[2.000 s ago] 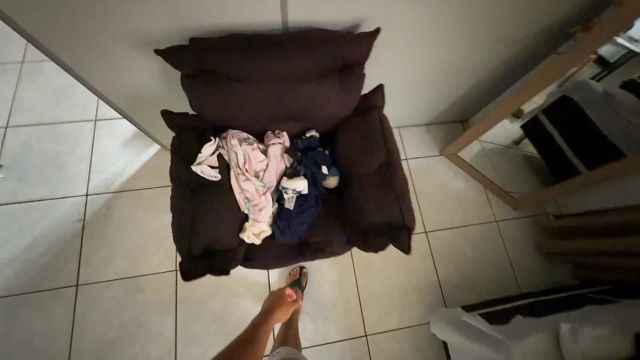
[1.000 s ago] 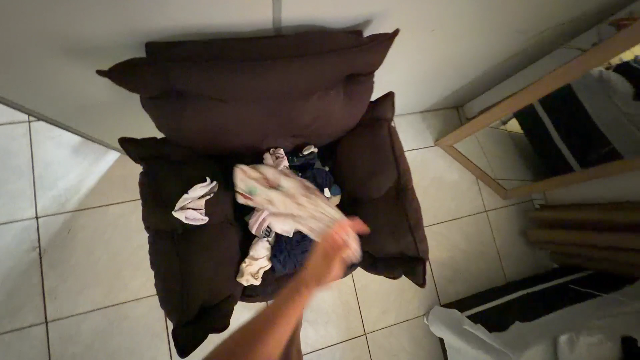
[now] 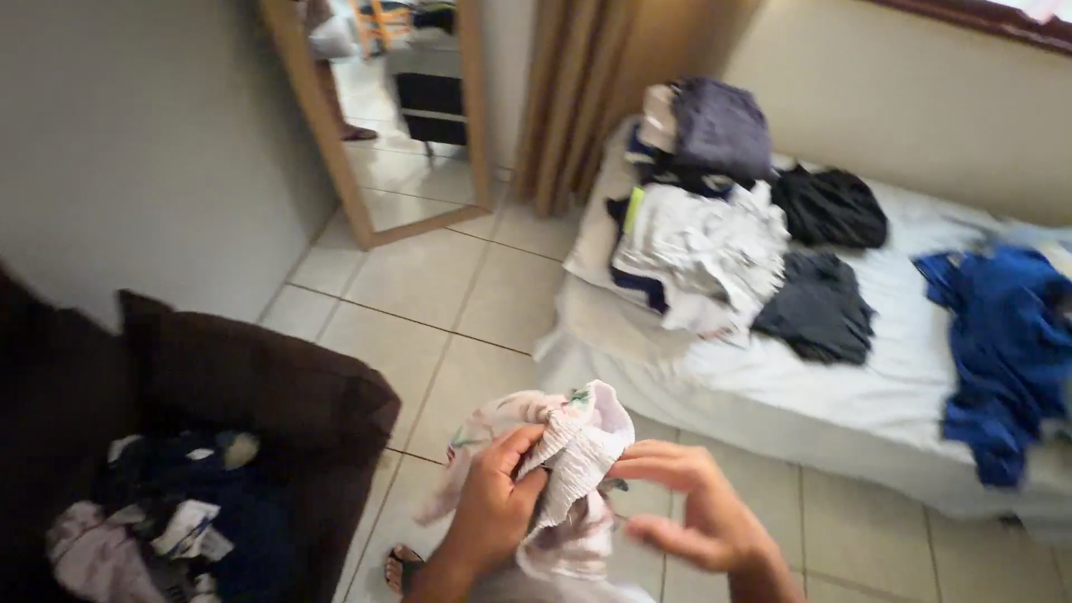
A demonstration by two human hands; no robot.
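Note:
A light pink garment with a printed pattern and a gathered band (image 3: 574, 469) hangs in front of me at the lower middle. My left hand (image 3: 494, 502) pinches it near the band, thumb and fingers closed on the cloth. Just right of it, my right hand (image 3: 703, 502) has thumb and fingers apart, with the fingertips close to the band's edge; whether they touch it I cannot tell. On the dark brown armchair (image 3: 260, 360) at the lower left lie navy clothes (image 3: 251, 519) and a pink garment (image 3: 96, 553).
At the right, a bed with a white sheet (image 3: 754, 402) bears a white clothes pile (image 3: 703, 243), folded purple-grey cloth (image 3: 724, 126), black clothes (image 3: 829, 205), a dark grey garment (image 3: 816, 310) and a blue garment (image 3: 1005, 335). A wood-framed mirror (image 3: 410, 222) stands by brown curtains (image 3: 569, 109).
The view has swung right to the bed. The light garment, blurred over the armchair in one hand a second ago, is now in my left hand before me. My right hand has come in beside it.

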